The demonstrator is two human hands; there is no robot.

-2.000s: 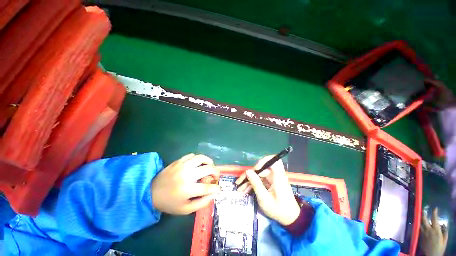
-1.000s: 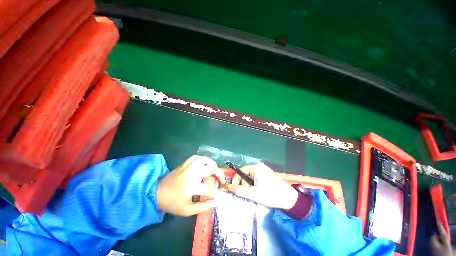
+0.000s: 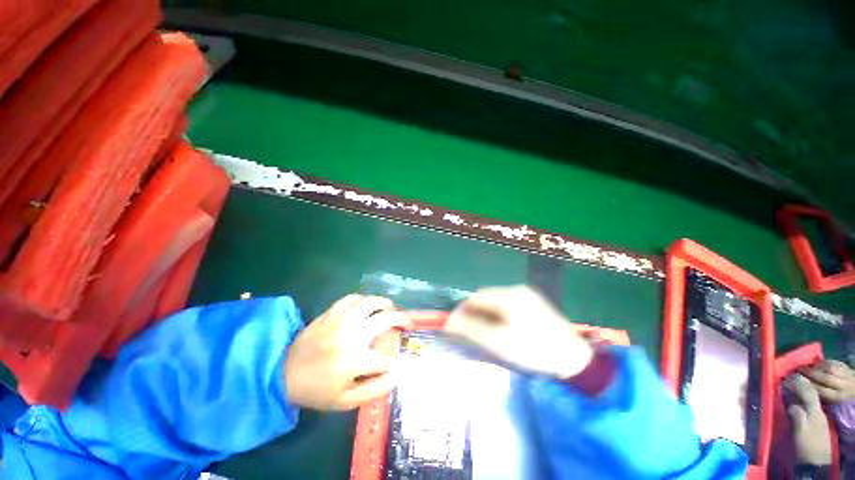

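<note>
An open-backed tablet (image 3: 433,412) lies in a red-orange foam frame (image 3: 372,439) in front of me, its inner parts glaring white. My left hand (image 3: 344,354) rests at the tablet's top left corner, fingers curled; what its fingertips hold, if anything, is hidden. A tiny orange-yellow bit (image 3: 412,346) shows on the tablet beside those fingertips. My right hand (image 3: 518,328) is blurred over the tablet's top edge, palm down. The dark tweezers are not clearly visible in it.
A leaning stack of red-orange foam frames (image 3: 103,187) stands at the left. Another framed tablet (image 3: 720,375) lies at the right. Beyond the worn edge strip (image 3: 441,221) runs the green conveyor (image 3: 375,159), with a framed tablet (image 3: 818,246) at far right. Another person's hands (image 3: 808,422) are at lower right.
My right hand has moved slightly right, away from my left fingertips, and turned over; the dark tool seen in it before no longer shows clearly. The other person's hands have come further into view.
</note>
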